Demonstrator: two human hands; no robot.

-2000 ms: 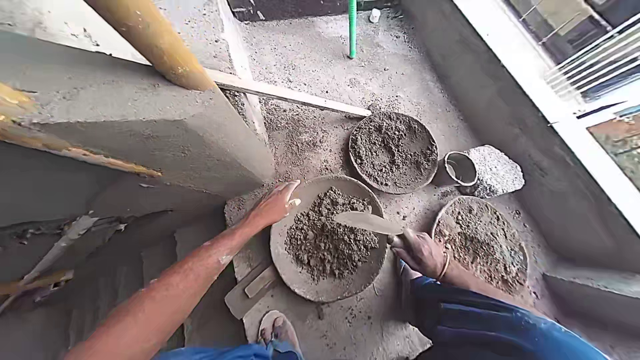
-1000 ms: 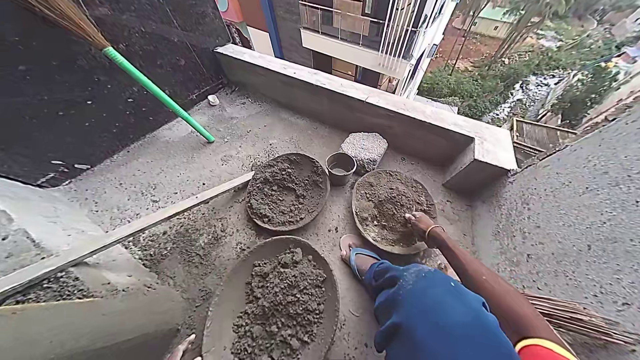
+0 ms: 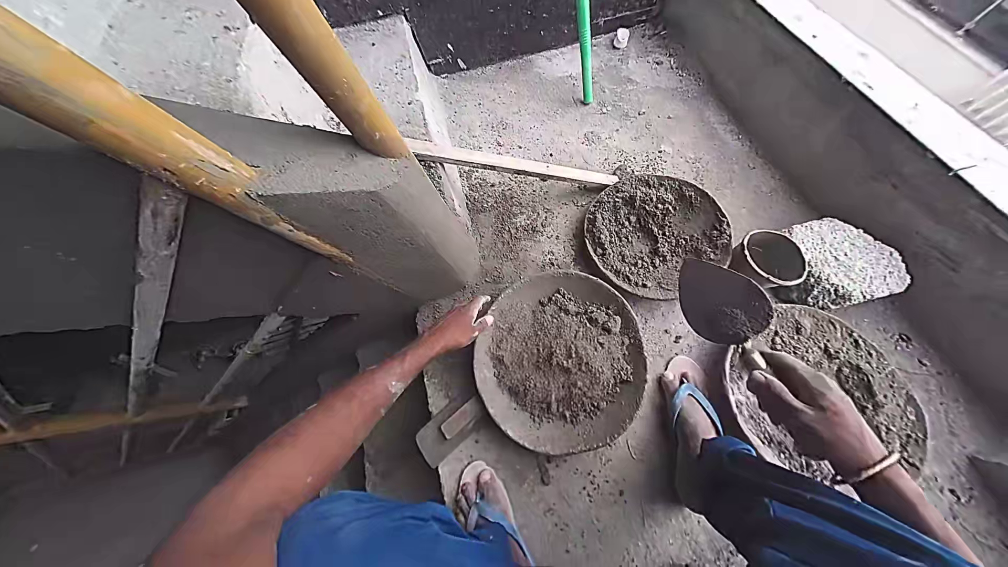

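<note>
My left hand [image 3: 463,323] rests at the upper left rim of the nearest round pan [image 3: 504,429], which holds a heap of grey mortar mix [image 3: 563,354]. In my right hand [image 3: 815,402] is a trowel [image 3: 724,303], its broad blade up and a little mix on it, held above the left edge of the right-hand pan [image 3: 917,417]. That pan holds more mix, partly hidden by my hand and forearm. A third pan [image 3: 591,244] of mix lies farther off, behind the blade.
A small round pot [image 3: 776,258] touches a pale rough block [image 3: 846,264] near the parapet [image 3: 835,110]. A plastering float [image 3: 449,429] lies by the near pan. Yellow poles [image 3: 339,79] and a stairwell are at left. A wooden batten [image 3: 512,164] points to the far pan.
The trowel, over the near pan two seconds ago, is now above the edge of the right-hand pan. A second ago my right hand was down in that pan. The view has swung back from the parapet.
</note>
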